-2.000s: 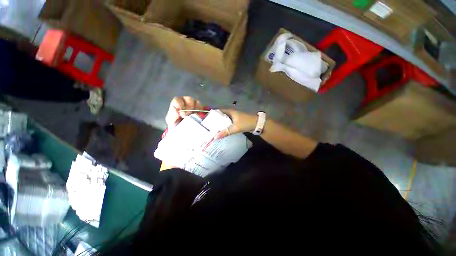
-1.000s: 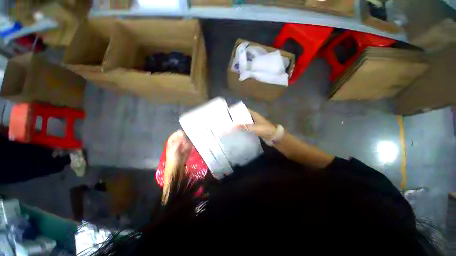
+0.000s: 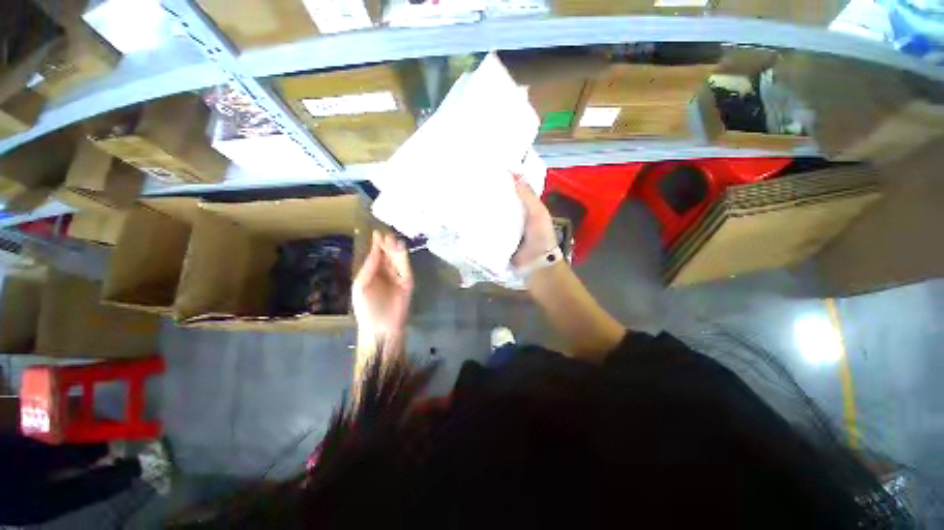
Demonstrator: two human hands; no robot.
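Note:
A large crumpled white bundle (image 3: 455, 176), paper or bag, is raised in front of the shelf. My right hand (image 3: 536, 228), with a light band on the wrist, grips its lower right side. My left hand (image 3: 381, 274) is at its lower left edge with thumb and fingers close together. A small dark and white bit shows beside the fingertips; whether they hold it cannot be told. The bundle hides part of the shelf behind.
A large open carton (image 3: 217, 280) with dark bags inside stands on the floor at left. A red stool (image 3: 93, 399) and a person's dark-clothed leg (image 3: 62, 481) are lower left. Red stools (image 3: 590, 202) and flattened cartons (image 3: 776, 233) are at right. A metal shelf (image 3: 611, 150) crosses behind.
The view has turned from the green bench towards the shelf. The flat white sheets and small white piece earlier in my hands no longer show separately; my right hand holds a raised, crumpled white bundle.

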